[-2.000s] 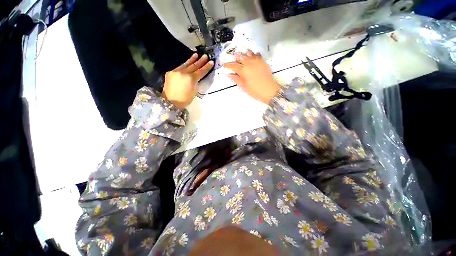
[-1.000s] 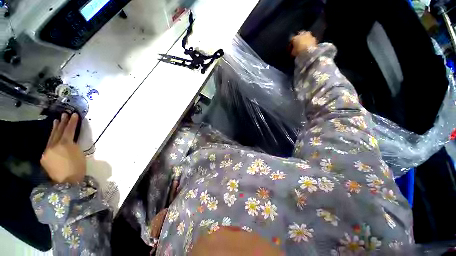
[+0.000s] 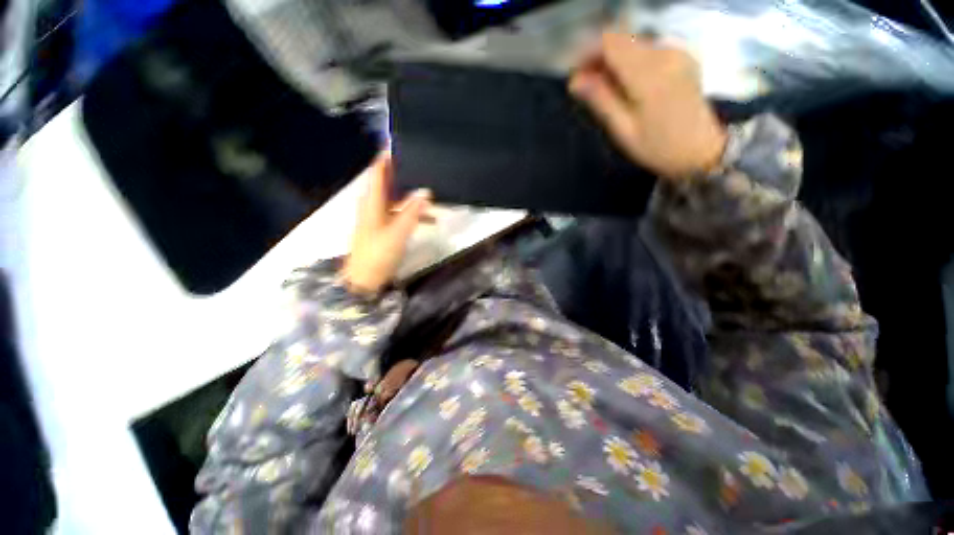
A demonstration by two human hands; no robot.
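Observation:
A plain black fabric piece [image 3: 492, 136], a flat rectangle, is held up over the machine table in front of me. My right hand [image 3: 659, 105] grips its upper right part between thumb and fingers. My left hand [image 3: 379, 230] is at its lower left corner, thumb apart from the fingers; blur hides whether it grips the piece. The large black panel [image 3: 235, 146] with a faint camouflage stripe lies at the left. The sewing machine [image 3: 324, 47] is blurred behind, and its needle area cannot be made out.
The white table [image 3: 78, 313] shows at the left and under my left hand. Clear plastic [image 3: 795, 42] is at the upper right. A lit display [image 3: 490, 3] is at the top edge. A blue thing [image 3: 120, 26] is at the upper left.
My right hand has come back from the dark heap at the right with the black fabric piece. My left hand has left the needle area. The view has swung back left.

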